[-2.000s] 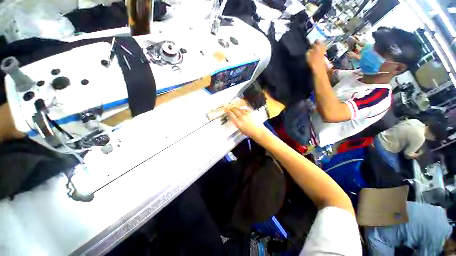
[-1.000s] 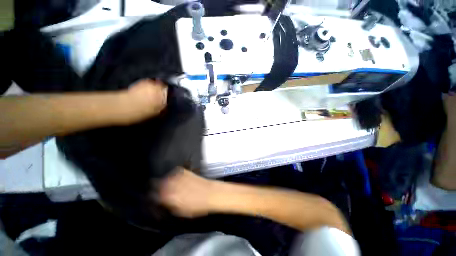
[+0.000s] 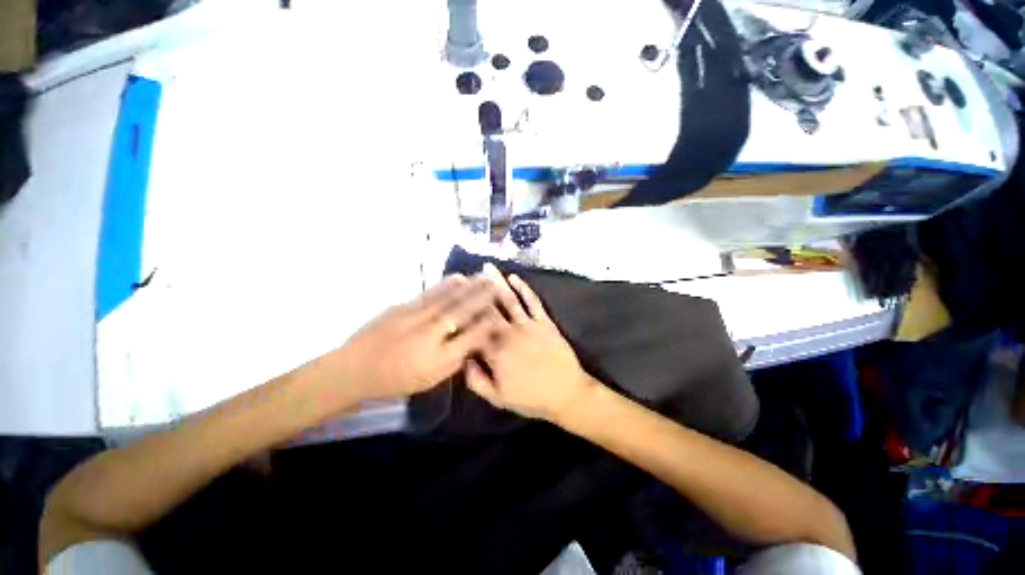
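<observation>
A dark grey-brown and black garment piece (image 3: 652, 348) lies on the machine table and hangs over its front edge. Its top corner is just in front of the presser foot area. My left hand (image 3: 416, 337) and my right hand (image 3: 528, 354) press on the cloth close together below the needle area, fingers touching or overlapping. The left hand is slightly blurred. The take-up lever guard (image 3: 497, 180) is just above them. The white machine head (image 3: 607, 124) stands behind. The needle tip cannot be made out.
A black fabric strip (image 3: 710, 112) drapes over the head. Blue tape (image 3: 129, 191) is on the table at left. A control panel (image 3: 916, 189) is at the head's right end. Yellow-red snips (image 3: 804, 257) lie under the arm, beside a dark brush-like clump (image 3: 879, 264).
The black cloth that was bunched up at left has moved right and now lies flat in front of the needle area. Both hands came together on it. The blue tape is uncovered.
</observation>
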